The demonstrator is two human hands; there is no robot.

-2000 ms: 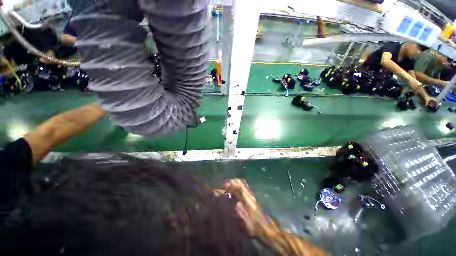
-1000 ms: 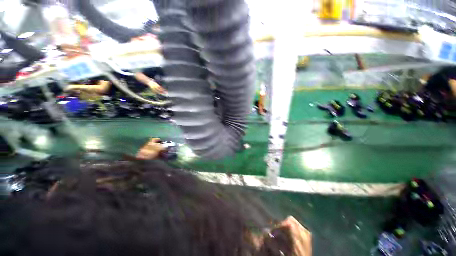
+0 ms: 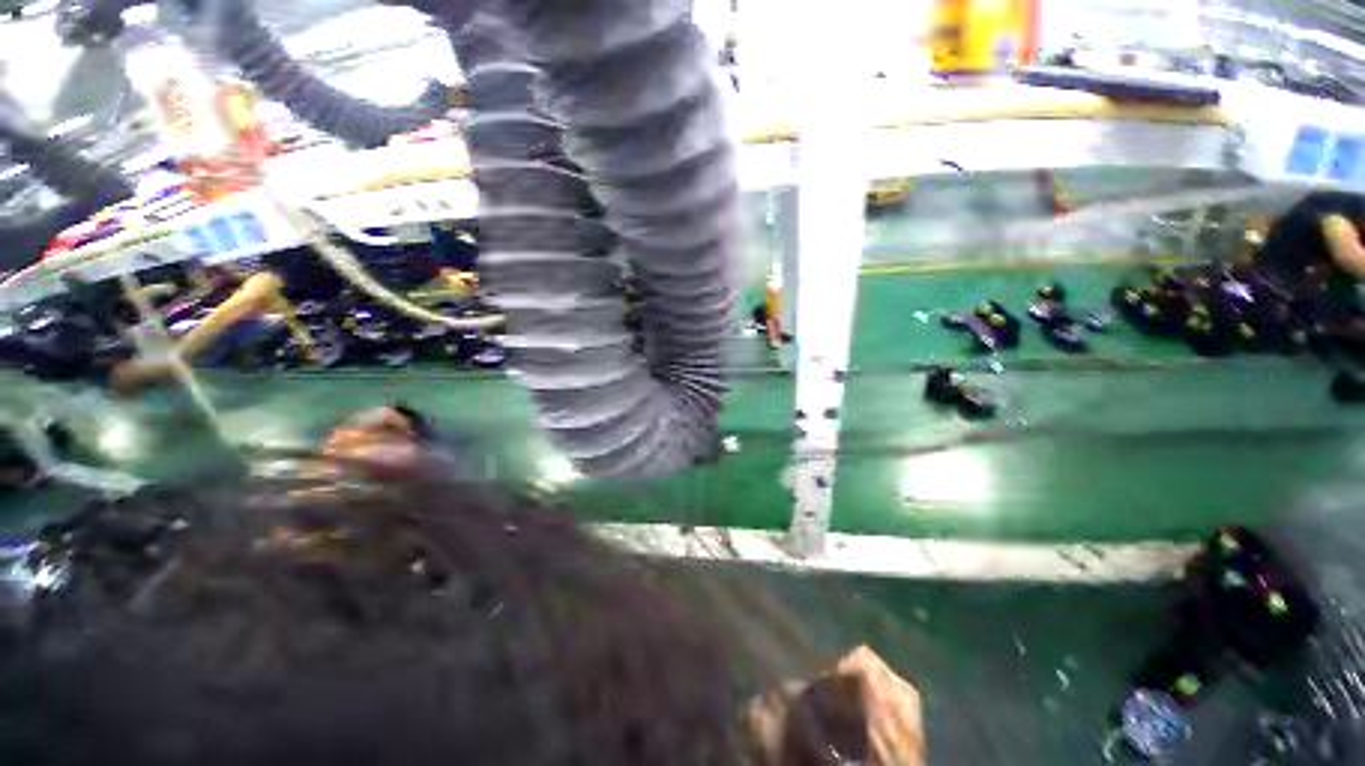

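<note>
A large dark blurred mass, seemingly hair, hides most of the near bench. A hand, seemingly my right hand (image 3: 861,711), shows beside it at the bottom edge. Its fingers look bent, but what they hold is hidden. Another blurred hand with a dark thing at it shows above the mass at the left; I cannot tell whether it is my left hand. To the right, a silvery-blue round circuit board (image 3: 1153,721) lies on the dark green bench, below a clump of black housings (image 3: 1265,599) with yellow-green dots.
A grey ribbed hose (image 3: 621,359) hangs in front, left of a white post (image 3: 820,389). A white rail (image 3: 973,560) divides the bench from the green belt (image 3: 1078,486). Black units (image 3: 961,392) lie on the belt. Workers' arms show at far left and far right.
The view has swung, so the board and housings now sit farther right and lower. The blurred hand at the left has come into view and shifted further left since one second ago.
</note>
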